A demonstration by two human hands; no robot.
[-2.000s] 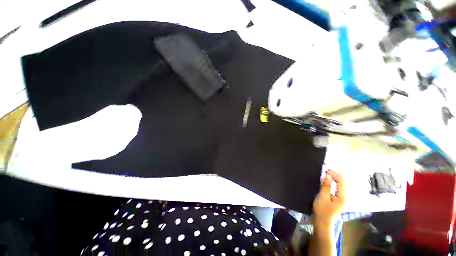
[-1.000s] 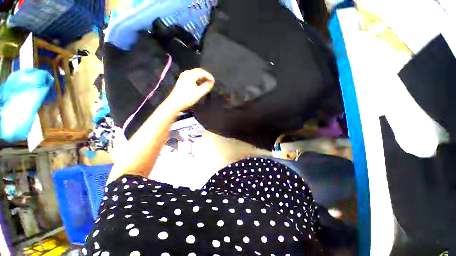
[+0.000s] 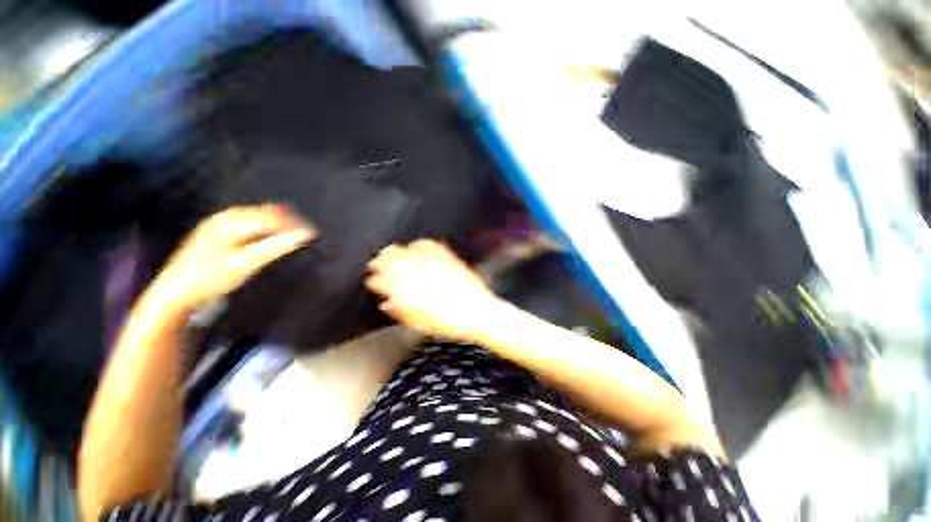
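The view is blurred by motion. Black cut pieces [image 3: 306,112] lie heaped in the light blue basket at my left side, with a slightly greyer pocketing-like patch [image 3: 362,209] on top. My left hand [image 3: 240,245] is over the near left part of this cloth, its fingers pointing right. My right hand [image 3: 434,285] is at the near right part of the cloth, fingers curled at its surface. I cannot tell whether either hand grips the cloth. A black garment panel [image 3: 745,235] with a curved cut-out lies flat on the white table.
The light blue basket [image 3: 112,97] curves around the heap at the left. The table's blue edge [image 3: 551,214] runs diagonally between basket and table. A narrow black strip [image 3: 761,61] lies beyond the panel. Blurred white machine parts are at the right.
The view has swung from the table to the basket at my left. My right hand has come from the panel's edge over to the cloth in the basket, beside my left hand.
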